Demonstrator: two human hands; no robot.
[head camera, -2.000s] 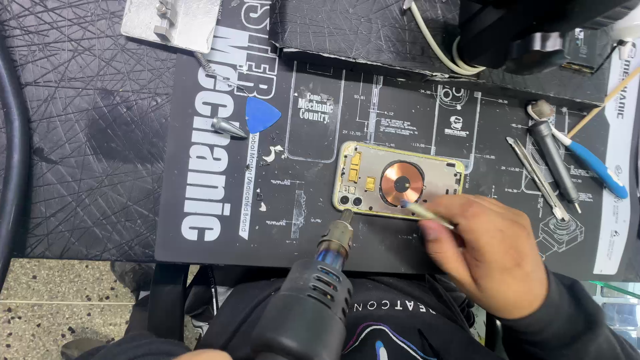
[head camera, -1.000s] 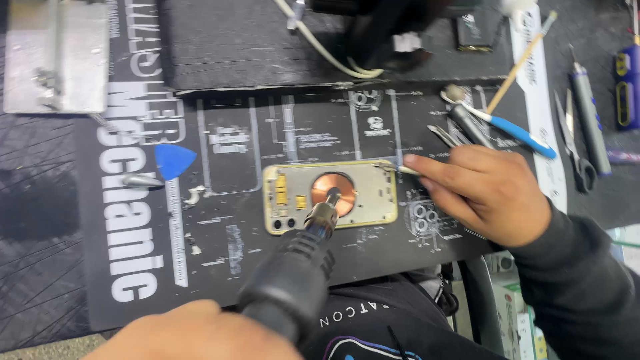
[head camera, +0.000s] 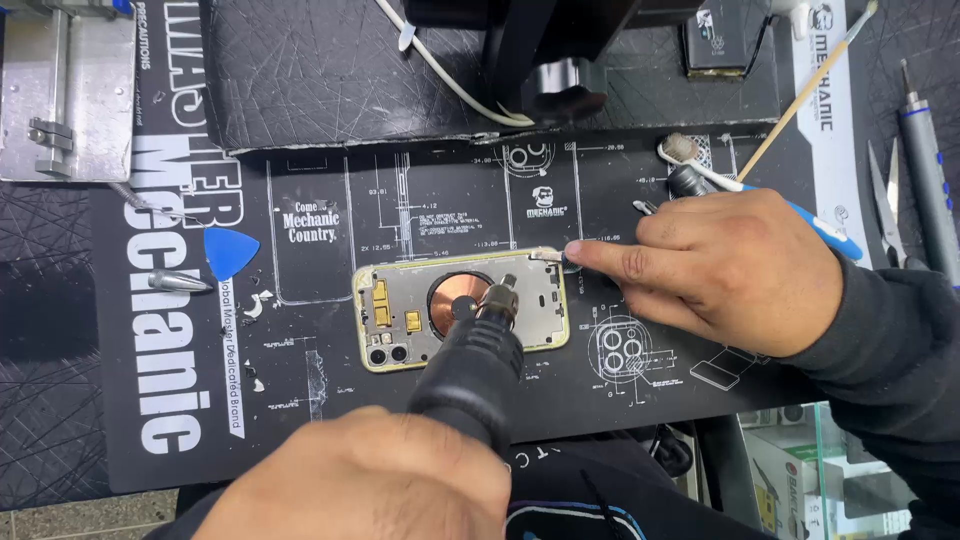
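A yellow-edged smartphone housing (head camera: 517, 315) lies on a black printed work mat, its metal inner plate and copper charging coil (head camera: 454, 292) facing up. My left hand (head camera: 367, 480) grips a black hot air gun (head camera: 472, 375); the metal nozzle is over the housing, just right of the coil's centre. At the housing's upper right corner, my right hand (head camera: 720, 277) holds a thin tool with a flat metal tip (head camera: 546, 256), index finger extended along it. The fingers hide most of that tool.
A blue plastic pick (head camera: 231, 253) and a metal bit (head camera: 178, 282) lie left. Behind are a raised black platform (head camera: 337, 82) and a metal holder (head camera: 97, 97). A toothbrush (head camera: 836, 234), a wooden-handled brush (head camera: 802, 105), scissors (head camera: 887, 202) and a grey pen-shaped tool (head camera: 930, 172) lie right.
The hot air gun's nozzle has moved from the camera end of the housing to the right, past the coil. My right hand has moved from beside the coil to the housing's far right corner.
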